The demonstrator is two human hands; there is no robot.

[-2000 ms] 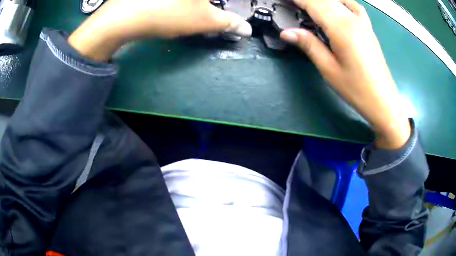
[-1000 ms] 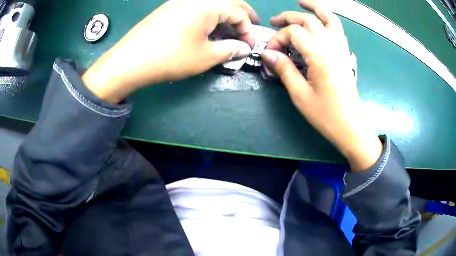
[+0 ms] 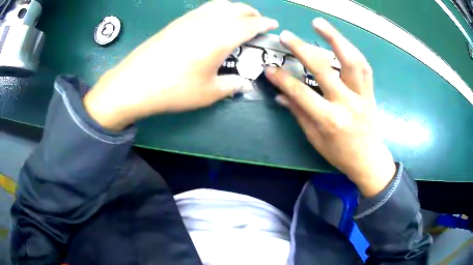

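The silver slotted metal bar [image 3: 269,42] lies on the dark-green tabletop near the top centre, partly hidden by both hands. Dark ribbed inserts [image 3: 312,81] sit in it, and a bright hexagon-like silver piece or opening [image 3: 250,63] shows between the hands. My left hand [image 3: 176,67] is at the bar's left end, thumb at the lower edge and fingers over the upper edge, gripping it. My right hand [image 3: 332,98] lies over the bar's right part, fingers spread, index fingertip beside a dark insert near the middle; whether it grips anything is hidden.
A round metal disc [image 3: 108,30] lies alone at upper left. A silver cylinder bracket [image 3: 19,44] stands at the left edge. A long white strip [image 3: 394,39] curves across the upper right. The green table edge [image 3: 218,159] runs in front of my body, with a blue stool [image 3: 358,243] below right.
My right hand's fingers have spread from the pinch near my left fingertips, uncovering more of the bar. My left hand has opened slightly away from the middle.
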